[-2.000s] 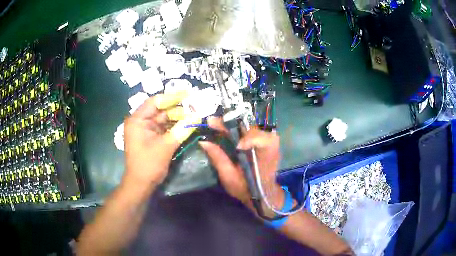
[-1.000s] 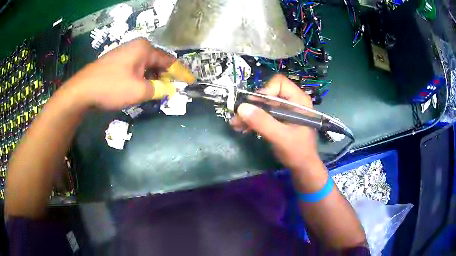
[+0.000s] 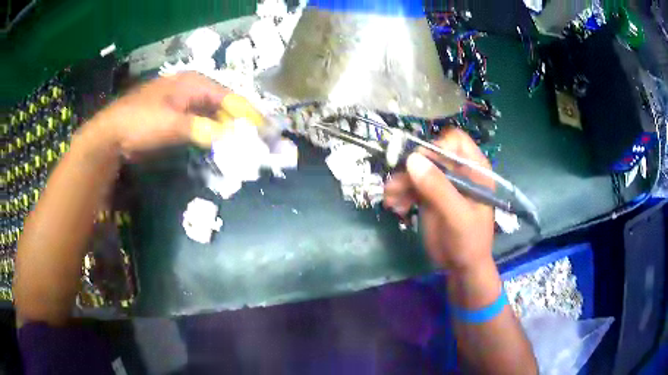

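Note:
My right hand (image 3: pixel 447 198) grips the black handle of the soldering iron (image 3: pixel 476 189); its metal tip points left, under the hood. My left hand (image 3: pixel 168 113), with yellow finger cots, is blurred; its fingers are at a white plastic housing (image 3: pixel 240 155), and the exact grip is hard to see. More white housings (image 3: pixel 353 172) lie below the iron tip, and a single one (image 3: pixel 201 220) lies on the green mat at left.
The metal fume hood (image 3: pixel 359 66) hangs over the pile. Wired parts (image 3: pixel 472 62) lie right of it. Circuit boards (image 3: pixel 36 183) stand in rows at left. The soldering station (image 3: pixel 615 110) is at right, and a blue bin (image 3: pixel 549 286) with a clear bag (image 3: pixel 564 340) is lower right.
Since two seconds ago, my hands have moved apart and the iron has swung to point left. In the last second, both hands shifted slightly right in the picture as the whole view shifted.

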